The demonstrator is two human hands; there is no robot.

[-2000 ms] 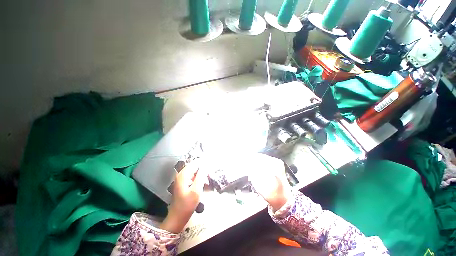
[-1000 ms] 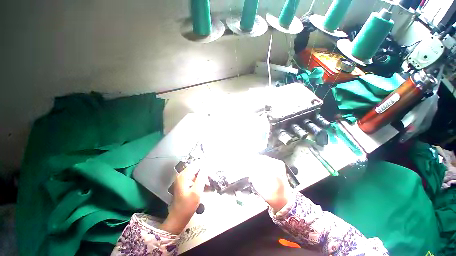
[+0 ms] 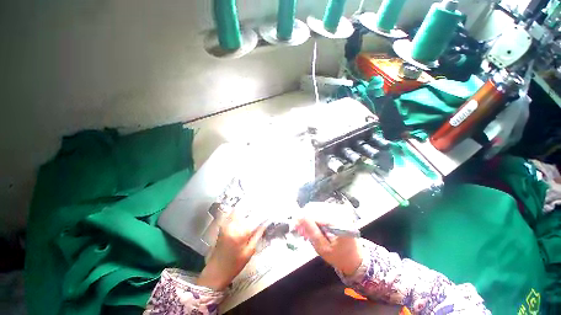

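Note:
The pale overlock machine (image 3: 344, 120) stands in front of me under a strong glare, with a row of dark tension knobs (image 3: 363, 151) on its front. My left hand (image 3: 230, 246) is at the lower front of the machine, fingers bent and close together; glare hides what its fingertips touch. My right hand (image 3: 332, 243) is just right of it, with a thin silvery tool (image 3: 342, 232) lying across its fingers, perhaps tweezers. The dark looper area (image 3: 278, 230) shows between the hands. No thread can be made out at the fingertips.
Green cloth lies at the left (image 3: 117, 215) and right (image 3: 467, 240). Green thread cones (image 3: 227, 24) stand behind. An orange-red flask (image 3: 470, 114), an orange-red box (image 3: 384, 67) and a slim green-handled tool (image 3: 393, 191) are to the right. An orange object (image 3: 355, 294) shows below my right sleeve.
My right hand has lowered and turned out of the strongest glare, so its fingers and the silvery tool now show. My left hand has shifted slightly. The whole view has moved a little.

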